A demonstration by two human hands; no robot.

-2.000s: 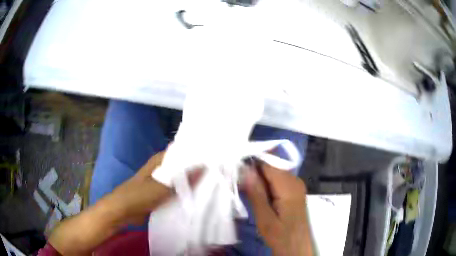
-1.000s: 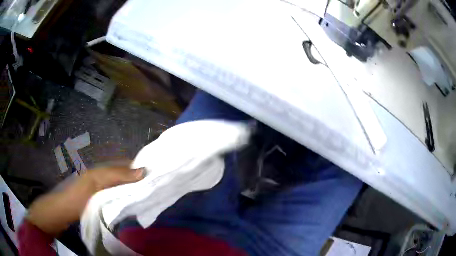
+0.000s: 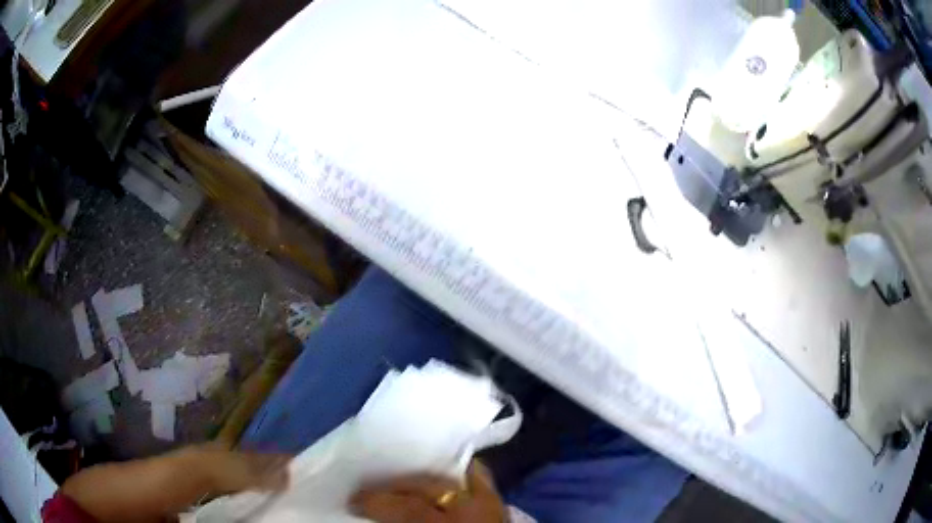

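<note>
A bundle of white cloth pieces (image 3: 424,409) lies over the blue-clad lap, below the table's front edge, with a narrow loop at its right side. My left hand (image 3: 230,475) is at the bundle's left edge with its fingers on the cloth; it is slightly blurred. My right hand (image 3: 434,501), with a ring on one finger, is closed over the lower part of the bundle. It is partly cut off by the bottom edge of the picture. The cloth hides some fingertips.
The white table (image 3: 491,194) has a printed scale along its front edge. The cream machine head (image 3: 838,102) and lit lamp (image 3: 756,66) stand at upper right. Black snips (image 3: 843,368), a pale ruled strip (image 3: 728,373) and a dark curved piece (image 3: 639,225) lie on the right. Scraps (image 3: 179,378) litter the floor.
The cloth has moved down and now lies bunched on the lap. My right hand, not clearly visible one second ago, is now on it. The view has shifted, showing more of the machine.
</note>
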